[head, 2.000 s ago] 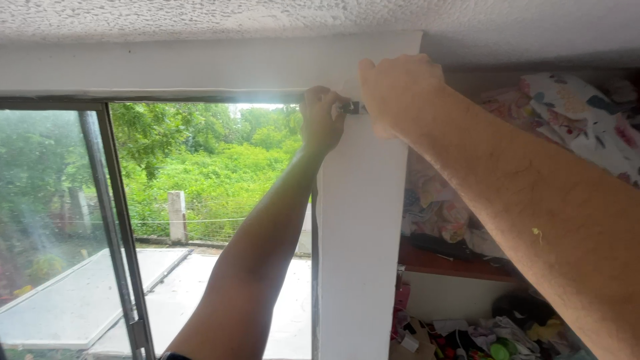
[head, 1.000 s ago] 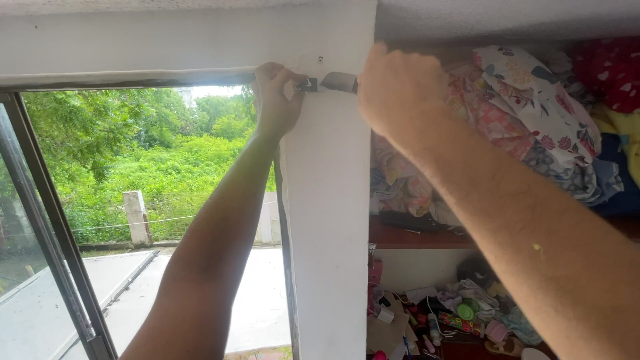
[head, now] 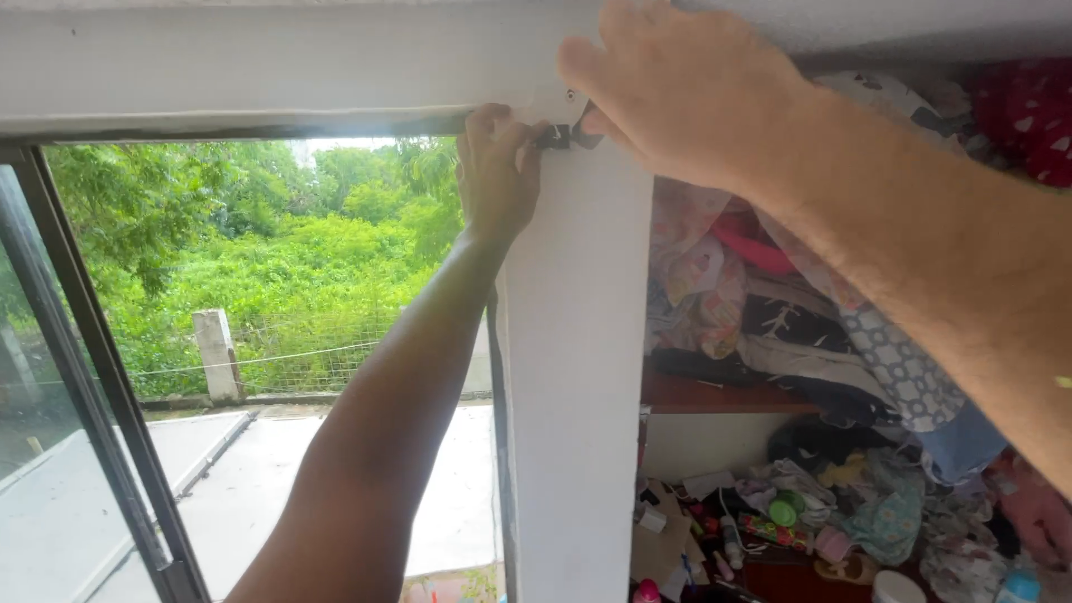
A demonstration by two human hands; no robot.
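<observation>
My left hand (head: 502, 167) is raised to the upper right corner of the window opening, its fingers pinching a small dark bracket-like piece (head: 554, 136) against the white wall (head: 578, 335). Just right of that piece, my right hand (head: 678, 92) is closed on a tool with a dark, flat end (head: 588, 126); most of the tool is hidden by the hand, so its kind cannot be told. The tool's end is beside or against the small piece. A small screw or hole (head: 571, 95) shows in the wall just above them.
A sliding window frame (head: 100, 335) stands at left, with plants, a concrete post (head: 216, 352) and a pale flat surface (head: 335, 469) outside. On the right, a dark red shelf (head: 720, 394) holds piled clothes (head: 787, 327), with cluttered small items (head: 754, 528) below. The ceiling is close above.
My right hand has risen and turned; the tool's flat end, pointing left one second ago, is now tilted and more hidden. My left hand stays at the small dark piece. The view has shifted.
</observation>
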